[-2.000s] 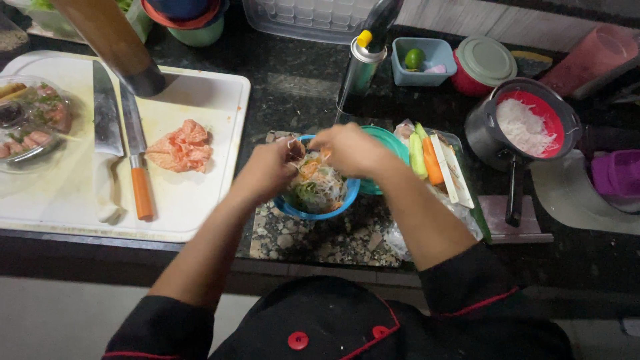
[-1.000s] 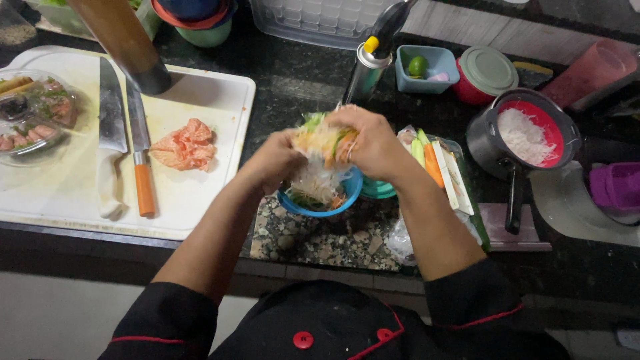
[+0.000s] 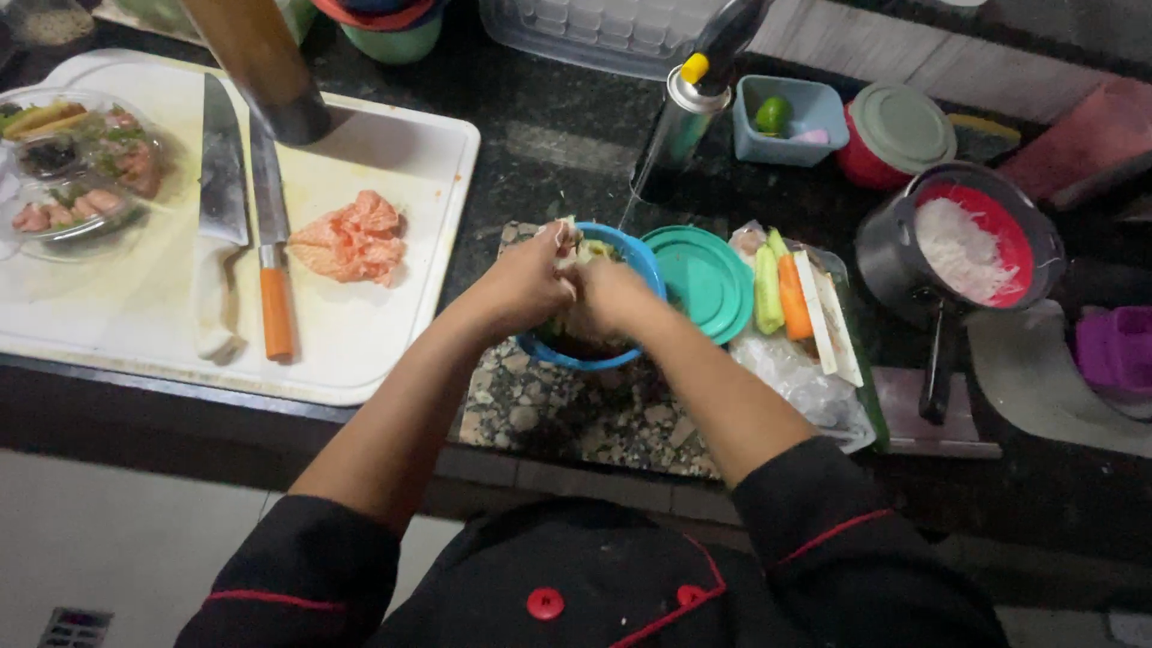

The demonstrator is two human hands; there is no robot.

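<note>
Both hands work over a blue plastic bowl point(image 3: 643, 256) that stands on a speckled stone slab point(image 3: 576, 414). My left hand point(image 3: 533, 281) is at the bowl's left side, its fingers closed on pale shredded vegetables. My right hand point(image 3: 607, 292) reaches into the bowl with its fingers turned down among the shredded vegetables point(image 3: 598, 252); its fingertips are hidden. A teal lid point(image 3: 702, 279) lies against the bowl's right side. Beyond it a clear tray point(image 3: 859, 423) holds cucumber point(image 3: 768, 288), carrot point(image 3: 795, 297) and white strips point(image 3: 828, 315).
At left, a white cutting board point(image 3: 378, 346) bears two knives point(image 3: 225, 171), orange-pink flesh point(image 3: 355, 243), a brown bottle point(image 3: 261, 72) and a clear food container point(image 3: 76, 171). A torch point(image 3: 679, 126) stands behind the bowl. The pot's black handle point(image 3: 938, 369) points toward the front at right.
Both hands have come down from above the bowl, where they held up a clump of shredded vegetables one second ago. The clump is now low, at the bowl.
</note>
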